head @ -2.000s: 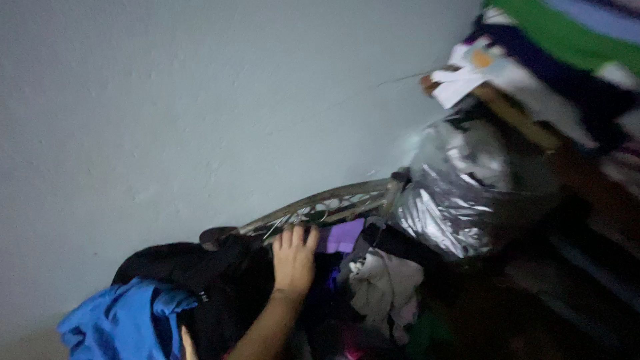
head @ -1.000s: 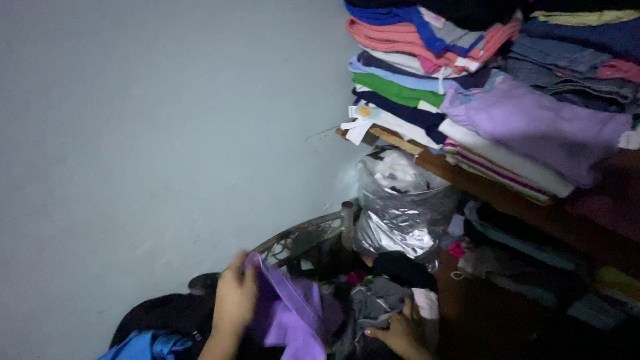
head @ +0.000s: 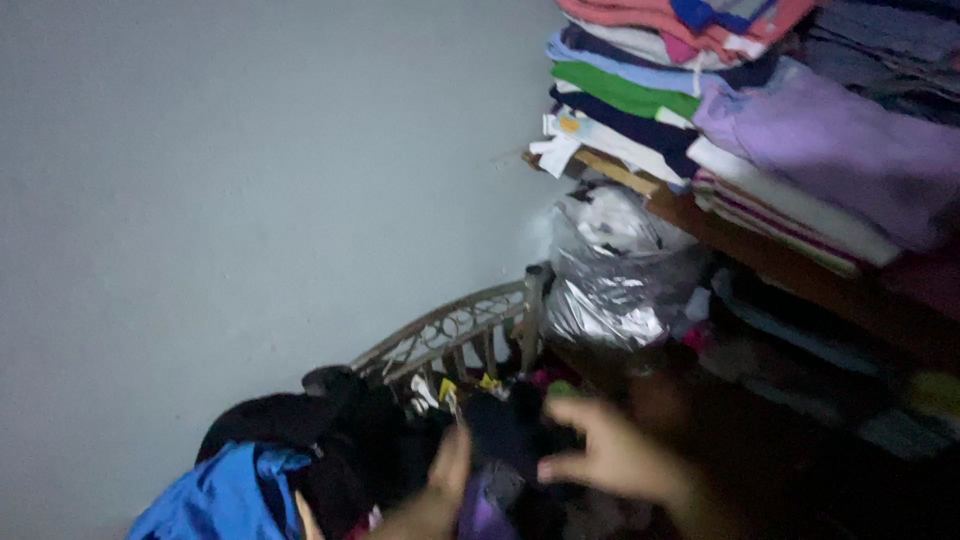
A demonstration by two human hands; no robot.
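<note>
My left hand (head: 448,469), blurred, reaches over a dark pile of clothes (head: 499,424) at the bottom centre; whether it touches or holds any cloth cannot be told. To its right my right hand (head: 592,450) is spread, thumb and fingers apart, with nothing seen between them. A purple garment (head: 486,510) lies low between the two hands, partly hidden. Blue cloth (head: 225,495) and black cloth (head: 266,424) are at the lower left. Small yellow and white pieces (head: 448,390) show just beyond my left hand.
A metal headboard-like frame (head: 534,307) stands against the grey wall (head: 262,187). Beside it is a clear plastic bag (head: 615,292) stuffed with items. Folded clothes (head: 630,90) are stacked on a wooden shelf (head: 750,251) at the right, with a lilac garment (head: 825,142) over the edge.
The purple garment, raised by my left hand one second ago, is now low between the hands. My right hand has come off the grey cloth it was touching.
</note>
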